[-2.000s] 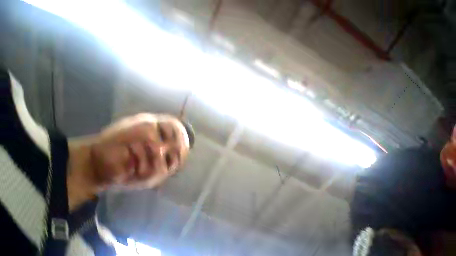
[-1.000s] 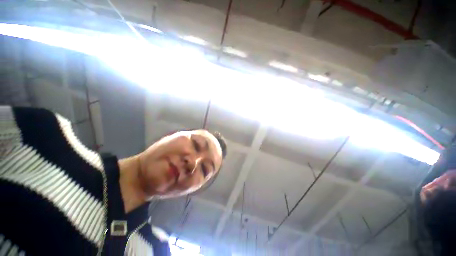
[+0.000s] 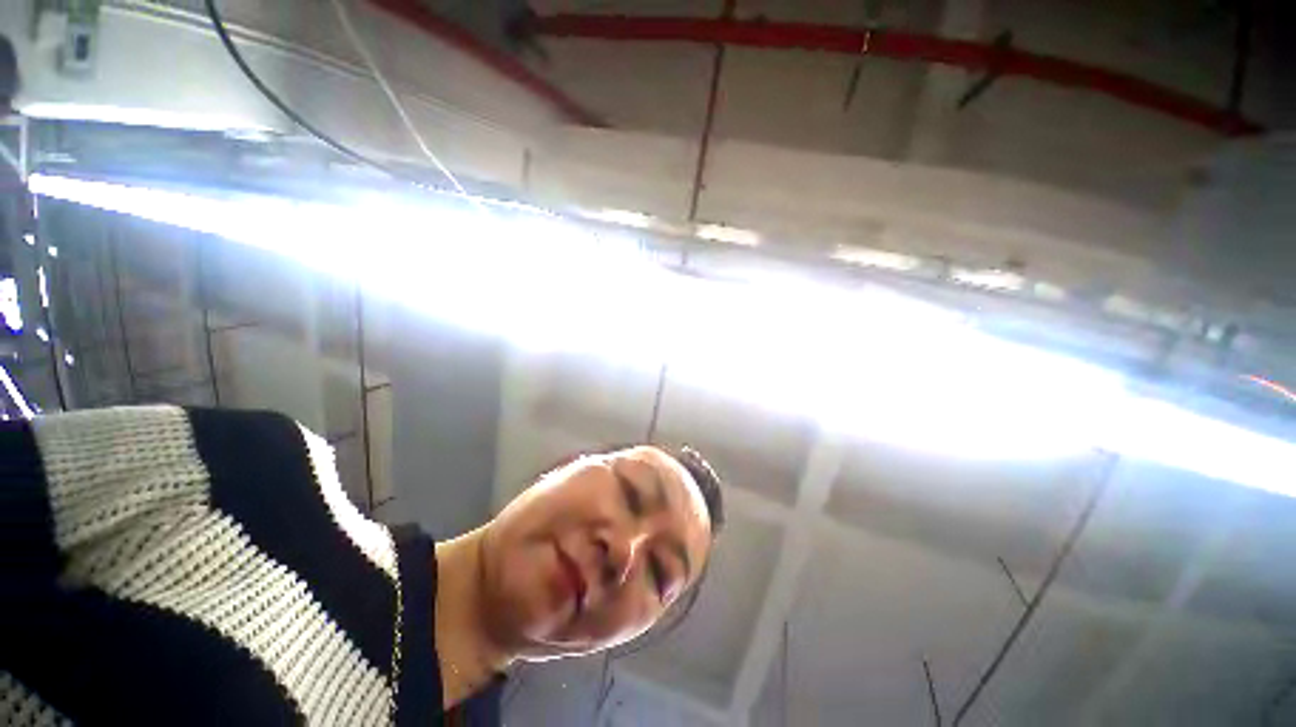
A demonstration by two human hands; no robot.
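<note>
Neither my left hand nor my right hand is in view. The camera looks up at a person (image 3: 228, 554) in a black-and-white striped knit top, who fills the lower left and leans over the camera. No work piece, machine or table shows in the head view.
A bright strip of light (image 3: 796, 341) crosses the whole view below a grey ceiling (image 3: 625, 93). A red pipe (image 3: 881, 46) runs along the top. A thin dark cable (image 3: 277, 107) hangs at the upper left. Thin rods hang from the ceiling.
The person and the light strip have shifted in the view, the person rightward and down. The dark shape and skin patch at the right edge have gone out of view. More red pipe shows.
</note>
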